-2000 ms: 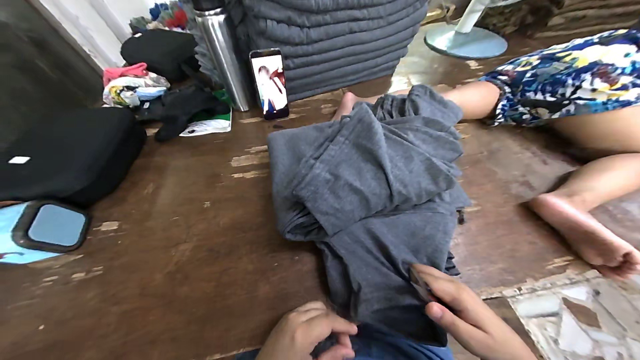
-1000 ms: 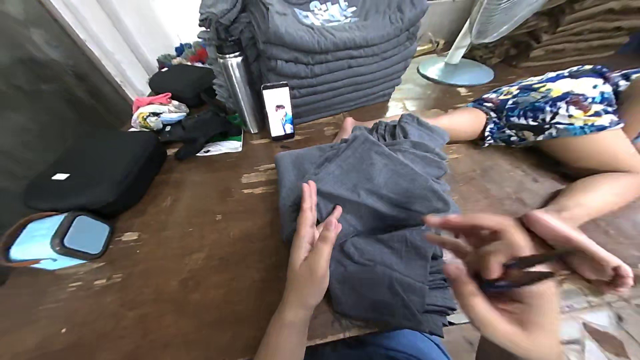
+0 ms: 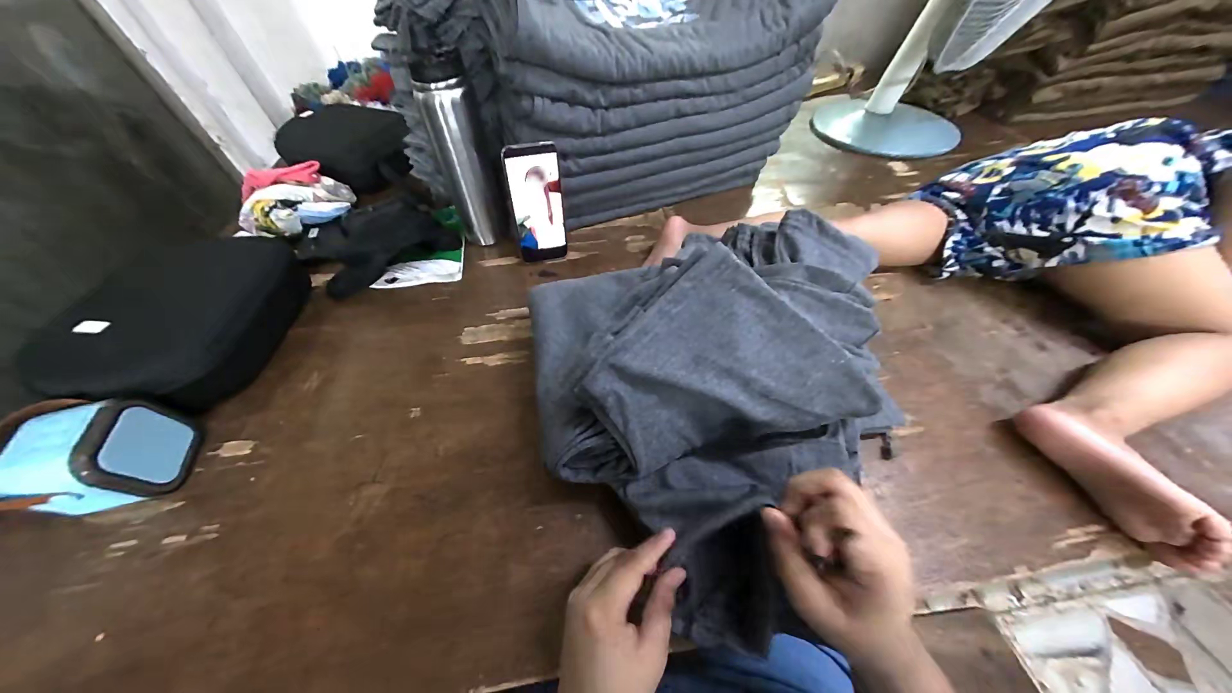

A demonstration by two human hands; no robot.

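Observation:
A heap of dark grey fabric garments [image 3: 712, 356] lies on the wooden table, its near end hanging toward my lap. My left hand [image 3: 621, 606] is at the left side of that near end, thumb and fingertips at the cloth edge; whether it pinches the cloth is unclear. On the right, my right hand [image 3: 842, 558] has its fingers curled and pinches a fold of the grey fabric between thumb and forefinger. Something small and dark shows within its curled fingers, mostly hidden.
Behind the heap stand a smartphone [image 3: 537, 202], a steel bottle [image 3: 457, 154] and a stack of folded grey garments [image 3: 654, 115]. A black case [image 3: 164, 318] and a light blue device [image 3: 106, 452] lie left. Another person's bare legs [image 3: 1136, 385] stretch across the right, near a fan base [image 3: 885, 130].
My left hand has come down from the top of the heap to its near edge. My right hand, raised with a dark tool one second ago, is now down at the cloth.

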